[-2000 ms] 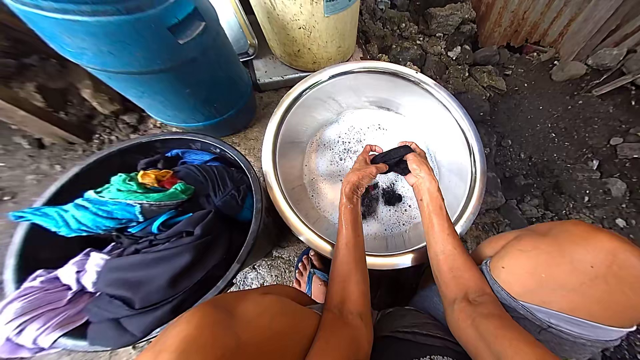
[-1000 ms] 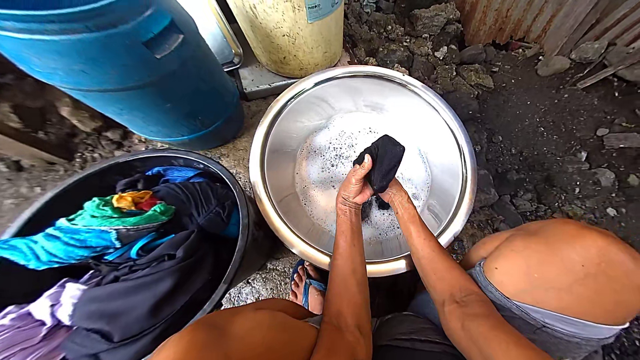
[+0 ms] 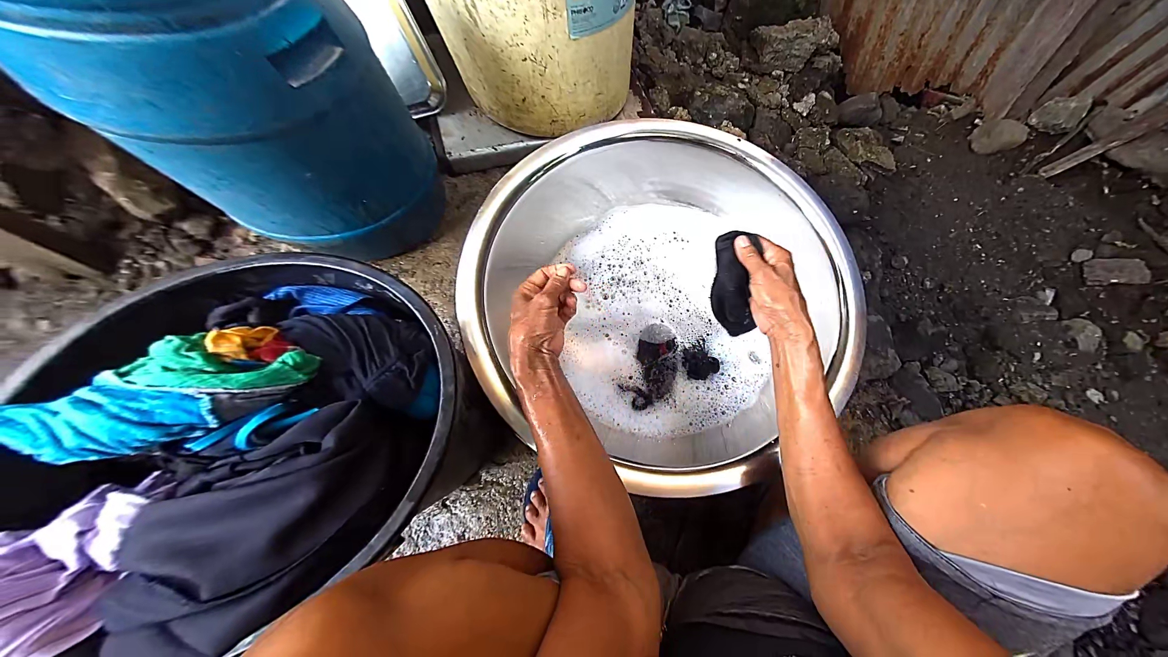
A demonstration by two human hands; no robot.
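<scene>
A wide stainless steel basin holds sudsy water, with dark wet cloth partly sunk in the foam. Above the basin's right side, my right hand grips a small black cloth item, which hangs from the thumb and fingers. My left hand is over the basin's left side, fingers curled in with thumb against them, and no cloth shows in it. The two hands are well apart.
At the left stands a black tub heaped with clothes. Behind are a blue plastic drum, a yellowish container and a metal tray. Rocks and rusty corrugated sheets lie to the right.
The hands were together on the black cloth and have moved apart. My left hand has let go of it and moved left; my right hand has carried it to the right.
</scene>
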